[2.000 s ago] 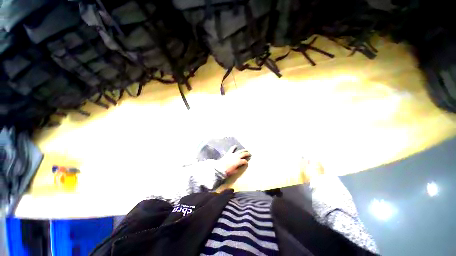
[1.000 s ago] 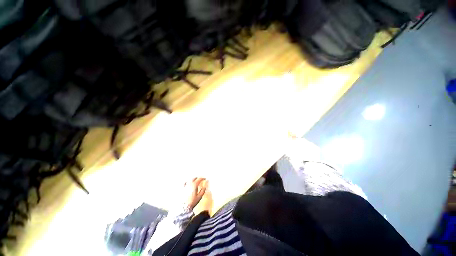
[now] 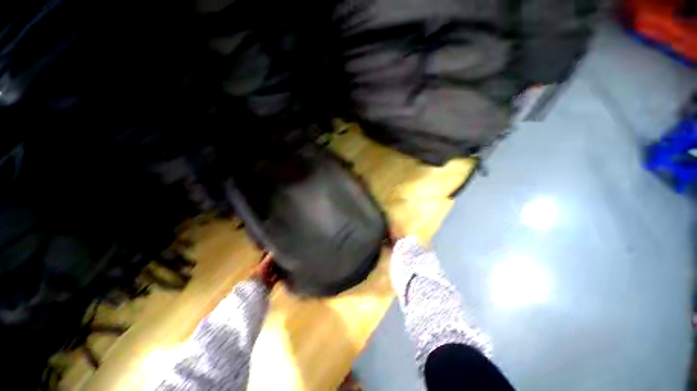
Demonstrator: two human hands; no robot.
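Observation:
A dark olive-grey backpack with a rounded end lies over the yellow wood-look table, blurred by motion, its rounded end towards me. A small dark mark shows on its front. My left hand is at its left edge and my right hand at its right edge. Both hands hold the bag by its sides; the fingers are mostly hidden and blurred.
A dark pile of backpacks with dangling straps covers the left and back of the table. More grey-olive bags lie at the far end. Grey floor is at the right, with a blue object and an orange one.
The view has turned right towards the table's far end. Both hands have reached forward and taken hold of a backpack. The grey stack near my left arm is out of view.

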